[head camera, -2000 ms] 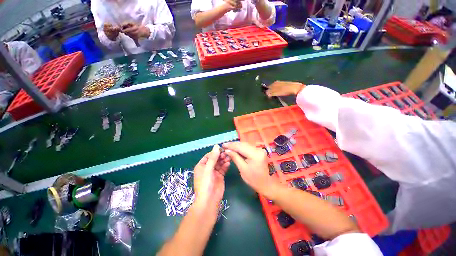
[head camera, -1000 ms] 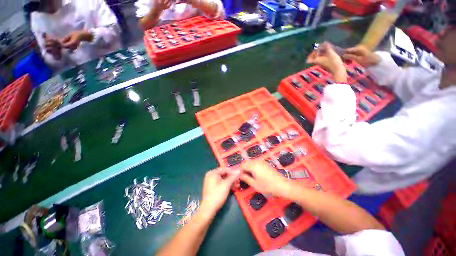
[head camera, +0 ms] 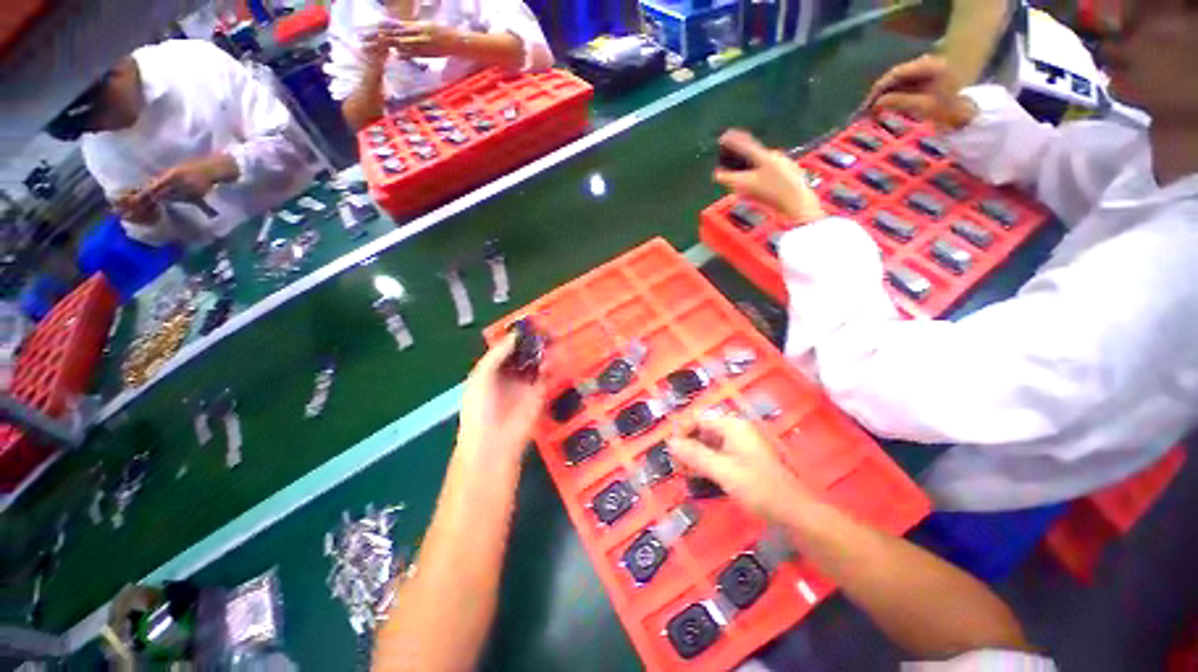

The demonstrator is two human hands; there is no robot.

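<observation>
My left hand [head camera: 493, 400] holds a dark watch head [head camera: 527, 347] up over the near-left edge of the orange-red tray [head camera: 854, 492]. My right hand [head camera: 738, 462] is over the middle of the tray, fingers bent, beside dark watch heads with silver-grey bands. The fingers hide part of these watches, so I cannot tell whether the hand grips one. More watches lie in the pockets, such as one near the front corner [head camera: 692, 630]. A pile of bright silver slivers [head camera: 364, 558] lies left of my left forearm.
The dark green conveyor [head camera: 434, 348] carries scattered watches. A worker's sleeve [head camera: 959, 355] and a second filled tray [head camera: 907, 217] are at right. Stacked trays [head camera: 480, 145] and two workers in white are across the belt. Clear bags [head camera: 250, 610] and tape rolls lie lower left.
My hands have separated. The left rose to the tray's far-left side with a watch head; the right moved right over the tray. More watches sit in the near pockets. The neighbour's arm reached towards the belt.
</observation>
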